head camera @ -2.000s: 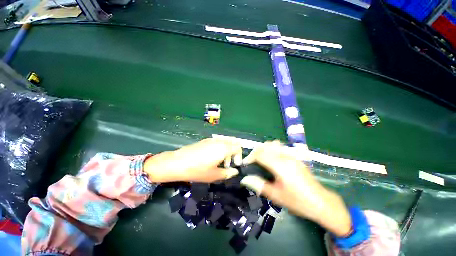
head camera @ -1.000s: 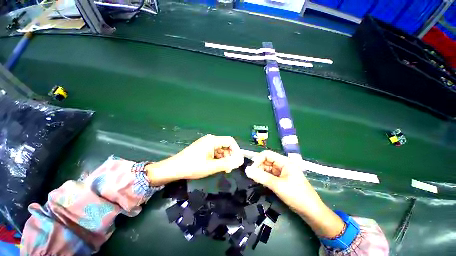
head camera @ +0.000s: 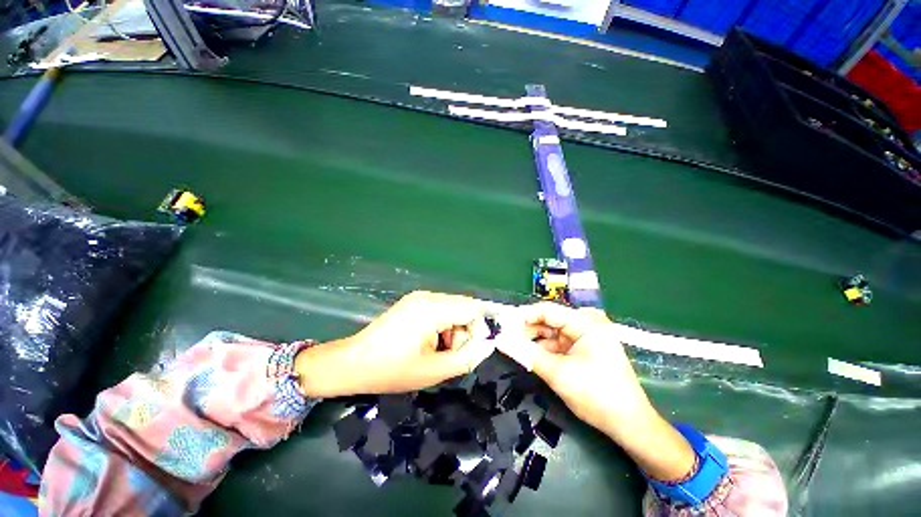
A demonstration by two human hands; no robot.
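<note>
My left hand (head camera: 414, 343) and my right hand (head camera: 571, 355) meet at the fingertips above the pile of black pads (head camera: 434, 434). A small black pad (head camera: 492, 326) shows between the fingertips, pinched by my left hand. The fingertips of my right hand touch it or lie right beside it; a pale patch there may be a finger cover or backing paper. A circuit board (head camera: 550, 280) with a yellow part lies on the green belt just beyond my hands, against the purple-blue strip (head camera: 566, 217).
Other circuit boards lie on the belt at left (head camera: 184, 206) and right (head camera: 855, 291). A shiny plastic bag (head camera: 71, 303) with dark contents is at left. A black divided tray (head camera: 808, 131) stands at upper right. White tape (head camera: 692, 346) runs along the near belt edge.
The boards have moved right along the belt, the middle one reaching the purple-blue strip. My hands have come closer together, and a black pad now shows at the fingertips.
</note>
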